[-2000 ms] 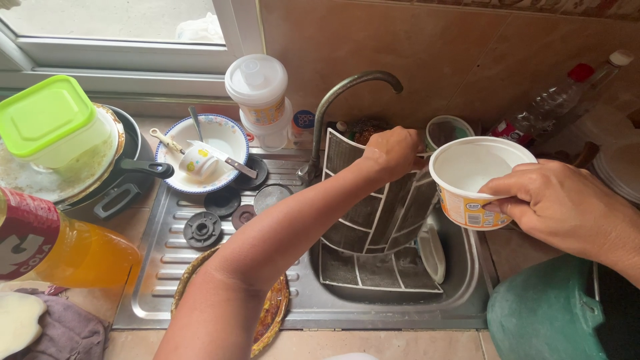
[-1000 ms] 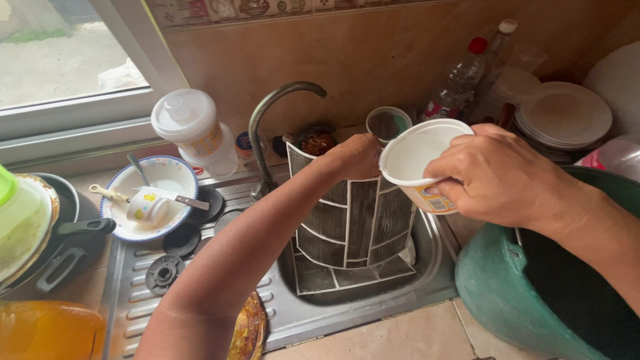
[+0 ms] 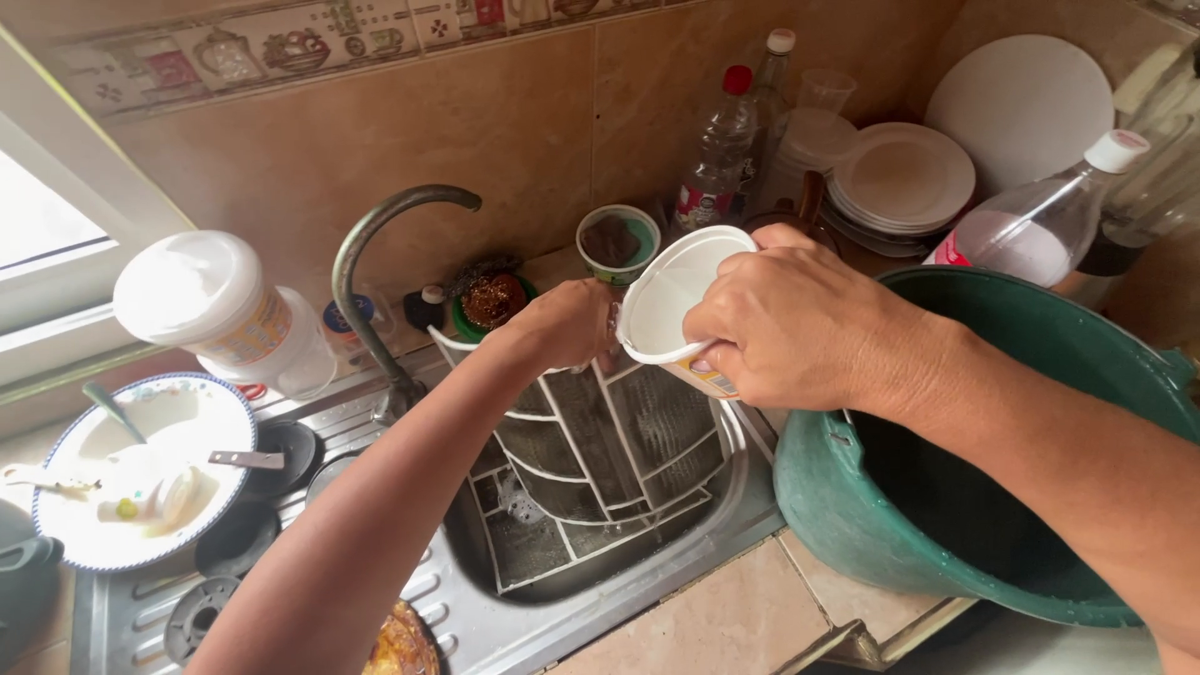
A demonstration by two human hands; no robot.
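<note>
My left hand (image 3: 572, 323) grips the top edge of a curved mesh filter screen (image 3: 609, 450) with a white plastic frame, which stands bent in the steel sink (image 3: 741, 487). My right hand (image 3: 787, 323) holds a white plastic tub (image 3: 661, 305) by its rim, tilted toward my left hand. Clear water shows at the tub's lip beside my left fingers. Suds (image 3: 518, 499) lie on the flat lower part of the mesh. The curved faucet (image 3: 352, 262) rises left of my left hand. Part of the screen's top is hidden behind my left hand and forearm.
A large green bucket (image 3: 816, 506) stands right of the sink. Bottles (image 3: 717, 150), stacked plates (image 3: 905, 178) and a small tub (image 3: 619, 272) line the back. On the left are a bowl (image 3: 66, 506) with utensils, stove burner parts (image 3: 202, 614) and a lidded container (image 3: 187, 286).
My right hand has tilted the tub, which was more upright two seconds ago, and brought it close to my left hand. My left hand stays on the screen. The view has swung right.
</note>
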